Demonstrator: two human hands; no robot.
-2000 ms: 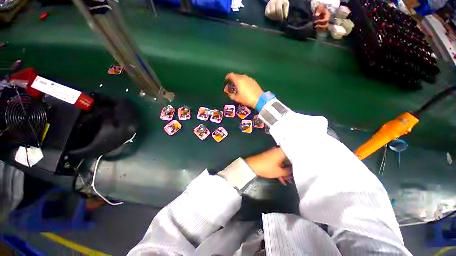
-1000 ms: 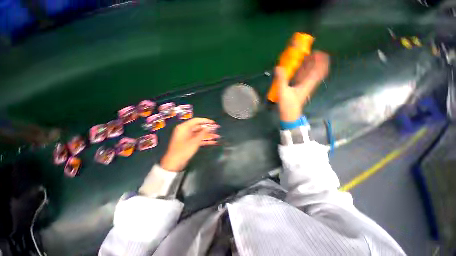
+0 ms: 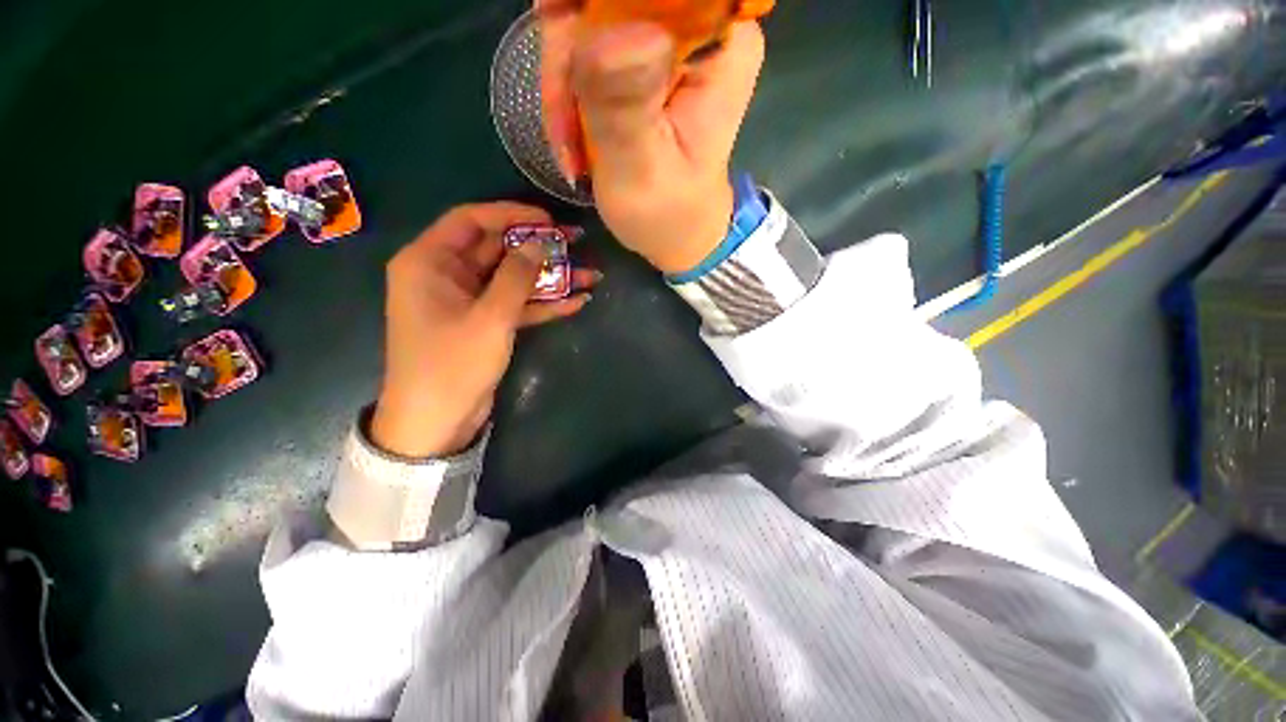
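Observation:
My left hand (image 3: 458, 317) holds a small pink-rimmed housing (image 3: 540, 262) between thumb and fingers, low in front of me. My right hand (image 3: 656, 134) grips the orange electric screwdriver (image 3: 677, 17) at the top edge of the picture; its tip is hidden. The grey speckled screw dish (image 3: 519, 113) lies just left of my right hand and is partly covered by it. More pink-rimmed housings (image 3: 323, 200) with orange and silver insides stand in loose rows at the left.
A blue coiled cord (image 3: 993, 219) hangs at the bench edge on the right. Tweezers (image 3: 921, 31) lie at the top right. A white cable (image 3: 45, 628) is at the lower left. A grey floor with a yellow line (image 3: 1072, 294) shows at the right.
My right hand was on the orange screwdriver away from the dish and is now gripping it beside the dish. The view has turned and moved closer, and the held housing now shows clearly.

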